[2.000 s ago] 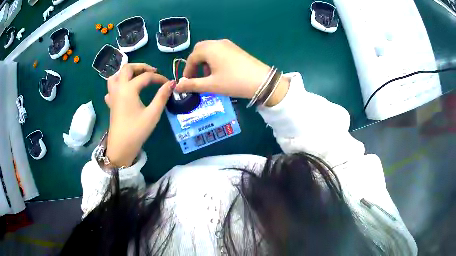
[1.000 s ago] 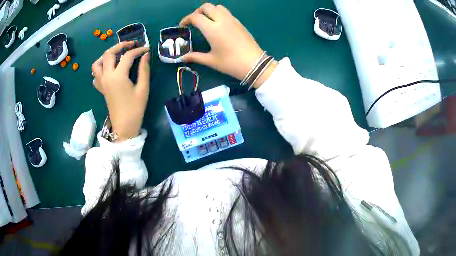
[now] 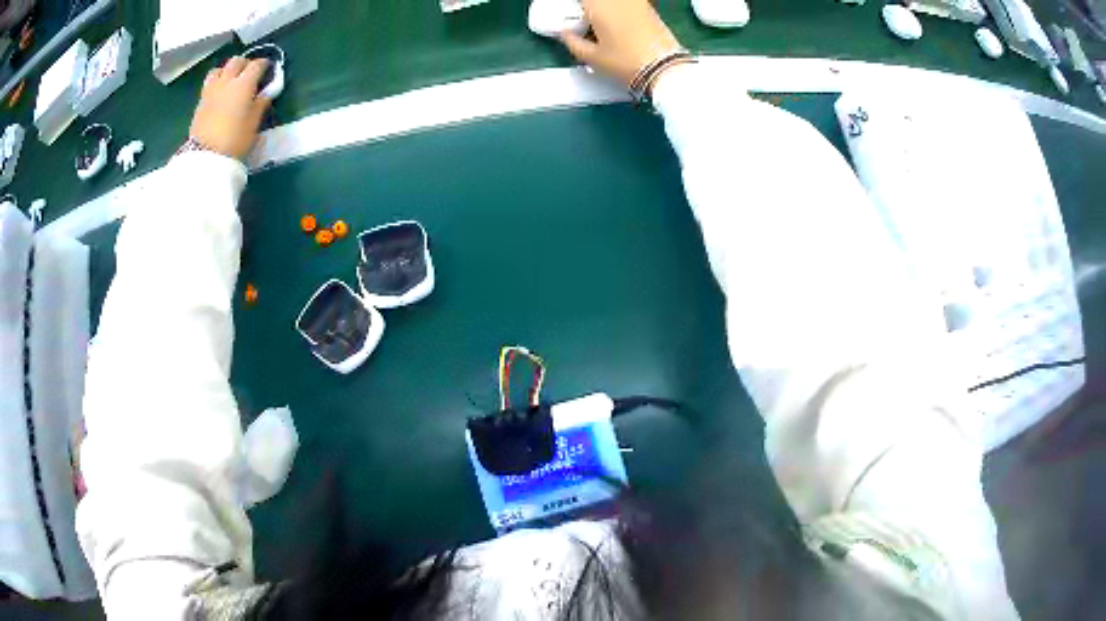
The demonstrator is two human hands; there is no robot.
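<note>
My left hand (image 3: 231,112) is at the upper left, beyond the white belt edge, with its fingers on a white charging case (image 3: 274,75). My right hand (image 3: 621,44) is at the top centre, its fingers around a smooth white closed case (image 3: 557,17). The light-blue tester (image 3: 582,474) lies near my body, its lower part hidden by hair. Its black cradle (image 3: 514,439) has a wire loop on top, and I see no earbuds in it. Two open cases, one upper (image 3: 395,262) and one lower (image 3: 341,326), show dark interiors without white earbuds.
Orange caps (image 3: 324,237) lie left of the open cases. A white bundle (image 3: 268,454) lies beside my left sleeve. White trays stand at left (image 3: 55,400) and right (image 3: 970,243), with a black cord on the right one. White boxes (image 3: 103,73) and closed cases (image 3: 901,21) lie beyond the edge.
Both hands have moved forward from the cases near the tester to beyond the white edge. The case holding earbuds is gone from its spot behind the tester. The view has shifted forward.
</note>
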